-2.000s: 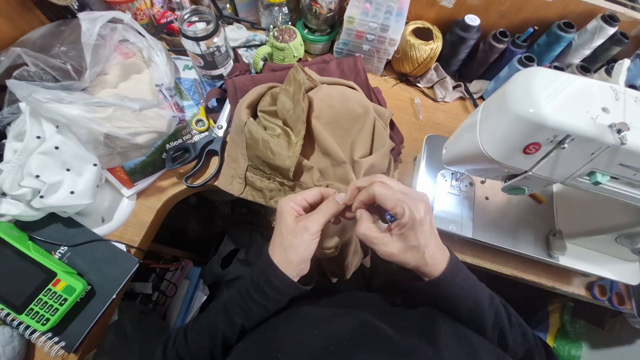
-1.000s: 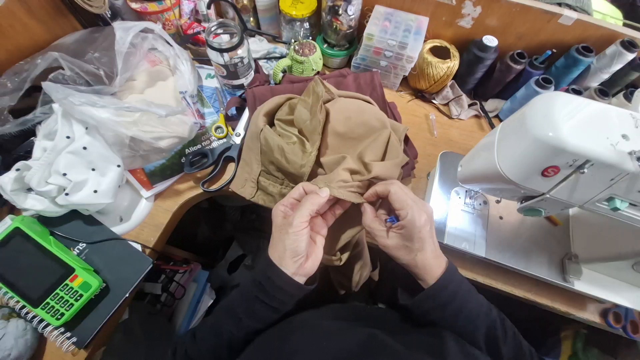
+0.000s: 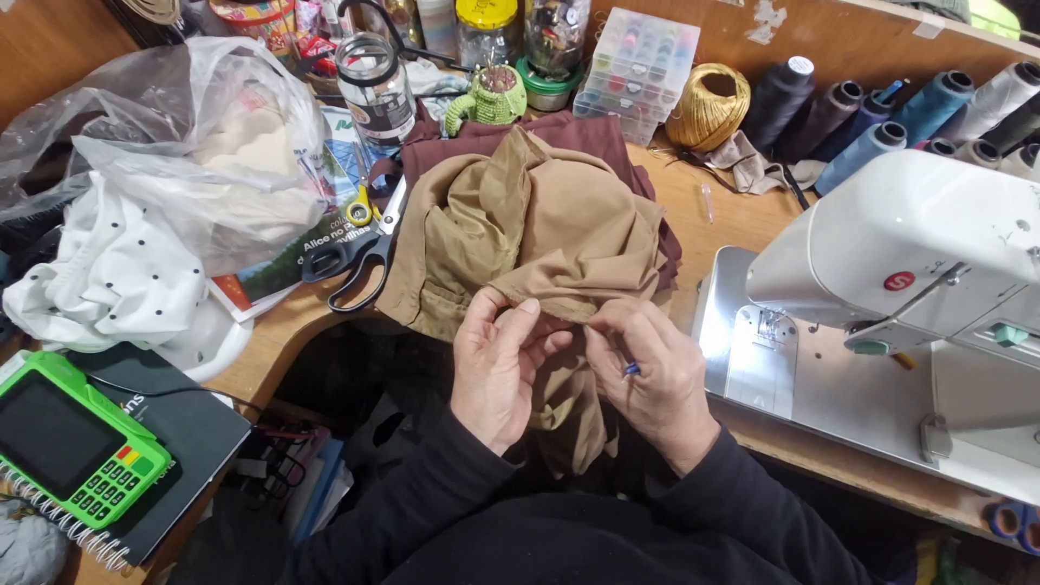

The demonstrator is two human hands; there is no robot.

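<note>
A tan garment point(image 3: 585, 211) with an olive lining lies bunched over a folded maroon cloth point(image 3: 601, 134), part of it hanging off the table edge. My left hand point(image 3: 504, 357) pinches the garment's seam edge between thumb and fingers. Close on its right, my right hand point(image 3: 650, 366) grips the same edge with thumb and forefinger. A small blue tool point(image 3: 631, 369), its kind unclear, shows between the curled fingers of my right hand; the rest of it is hidden. Black-handled scissors point(image 3: 357, 256) rest left of the garment, beside smaller yellow-handled scissors point(image 3: 360, 210).
At the right stands a white sewing machine point(image 3: 886, 244), with thread cones point(image 3: 934, 106) behind. Glass jars point(image 3: 378, 97), a crocheted green pincushion point(image 3: 496, 101) and a clear bobbin case point(image 3: 638, 65) line the back. A plastic bag point(image 3: 268, 162) and green card terminal point(image 3: 81, 439) occupy the left.
Both hands stay at the garment's edge. My fingers have shifted along the seam, and the hands are slightly farther apart than two seconds ago. The view has moved a little.
</note>
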